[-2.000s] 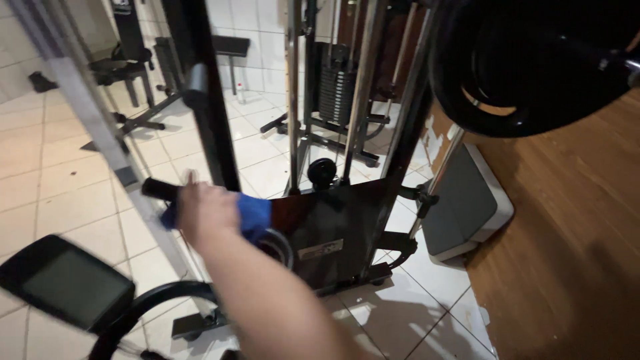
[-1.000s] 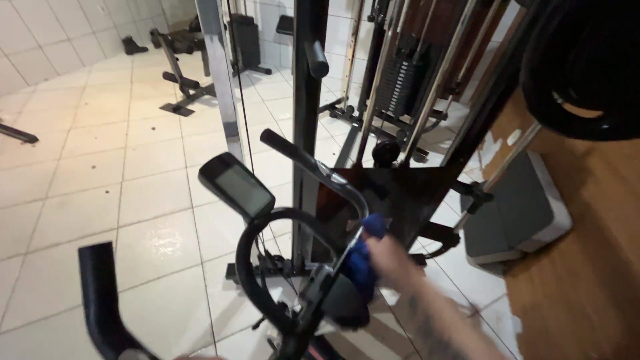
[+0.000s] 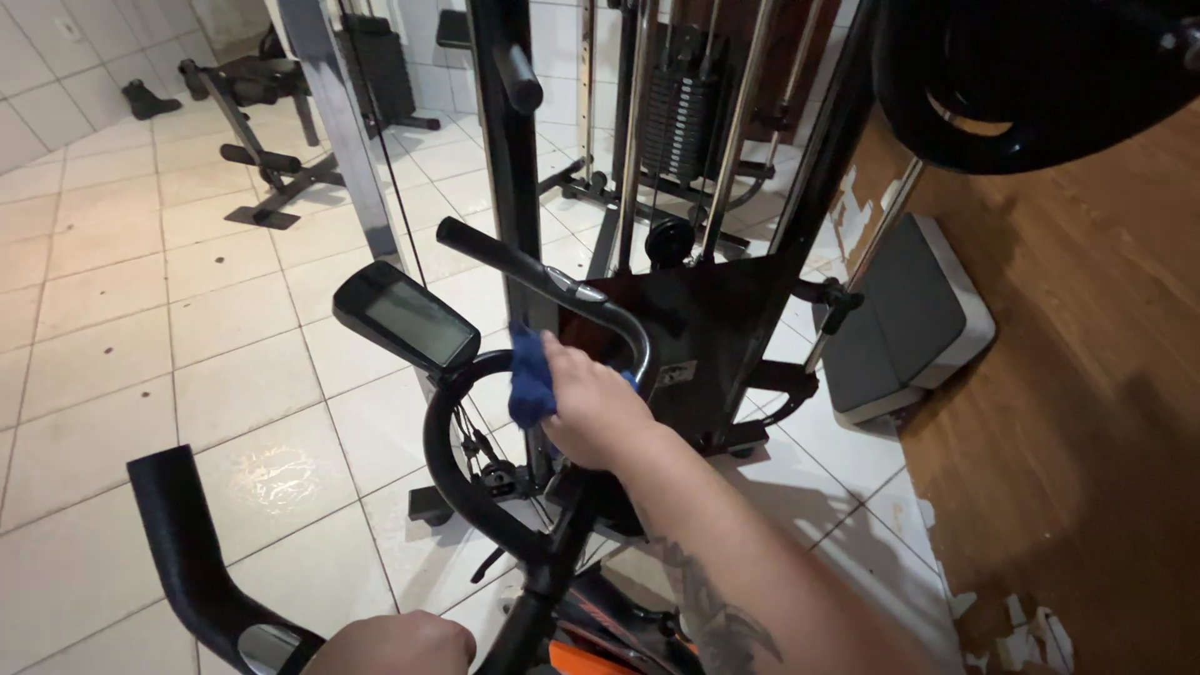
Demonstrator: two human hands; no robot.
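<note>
My right hand (image 3: 595,403), at the middle of the view, grips a blue cloth (image 3: 532,382) against the curved inner bar (image 3: 487,366) of an exercise bike's handlebar. The bike's small display console (image 3: 408,317) sits just left of the cloth. Behind the hand rises the far handlebar grip (image 3: 492,248) with a metal sensor plate. My left hand (image 3: 398,645) is closed at the bottom edge by the near side of the handlebar, partly cut off; what it holds is hidden. The near grip (image 3: 173,525) angles up to its left.
A cable machine's black upright (image 3: 511,141) and dark panel (image 3: 703,319) stand just beyond the bike. Black weight plates (image 3: 1022,75) jut in at upper right. A grey step platform (image 3: 900,319) leans by the wood-patterned wall. A bench (image 3: 267,159) and boots (image 3: 148,100) are farther back.
My right hand has moved with the blue cloth from the far handlebar's lower bend, one second ago, to the curved inner bar. More of my left hand shows now at the bottom edge.
</note>
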